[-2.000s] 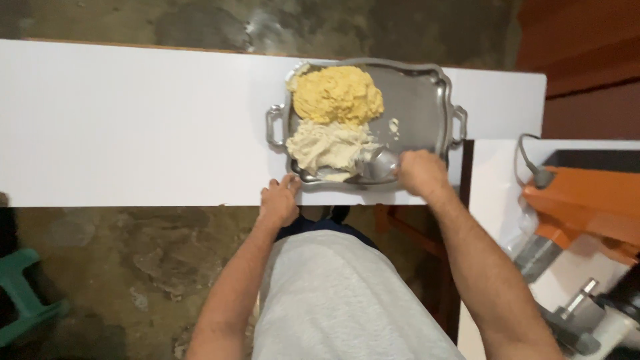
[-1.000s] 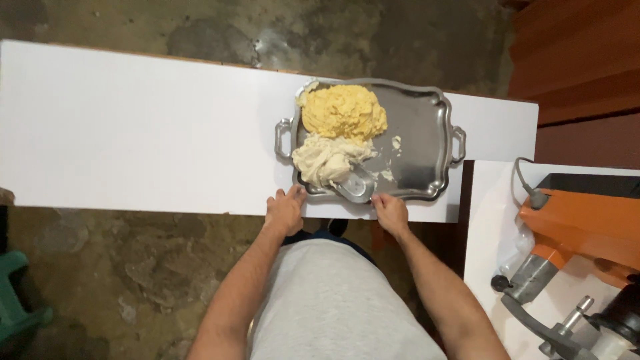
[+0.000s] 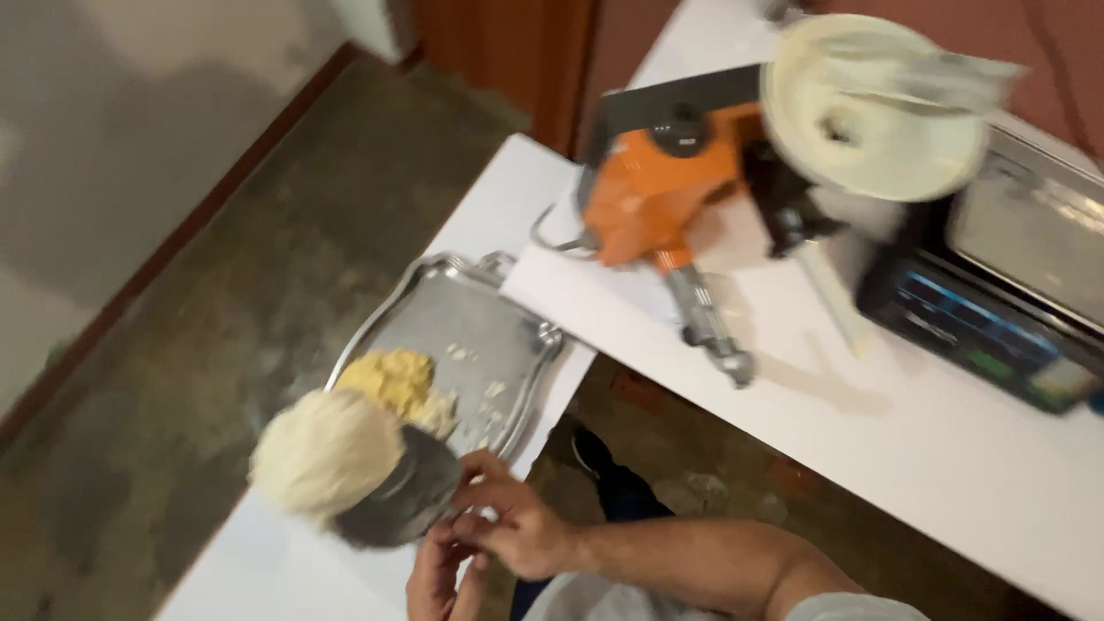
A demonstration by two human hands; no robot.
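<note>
A dark, flat scoop-like metal tool [image 3: 405, 496] is raised over the near side of the metal tray, bearing a large pale dough-like mass [image 3: 326, 450]. My right hand [image 3: 517, 522] holds the tool's near end with its fingers closed on it. Just below and to the left, my left hand [image 3: 447, 565] touches the same end with its fingertips; blur hides its exact hold. On the silver tray [image 3: 470, 319] lies a yellow mass [image 3: 392, 379], with some pale dough beside it and small bits scattered across the metal.
To the right, a second white table [image 3: 828, 448] carries an orange machine [image 3: 664, 190] with a metal attachment, a pale bowl [image 3: 871, 112] holding something flat, and a scale [image 3: 975, 319] with a lit display. A wall stands at far left.
The pale mass lay on the tray; now it is lifted on the tool. Both hands have come together at the tool's near end. The view has swung strongly to the right.
</note>
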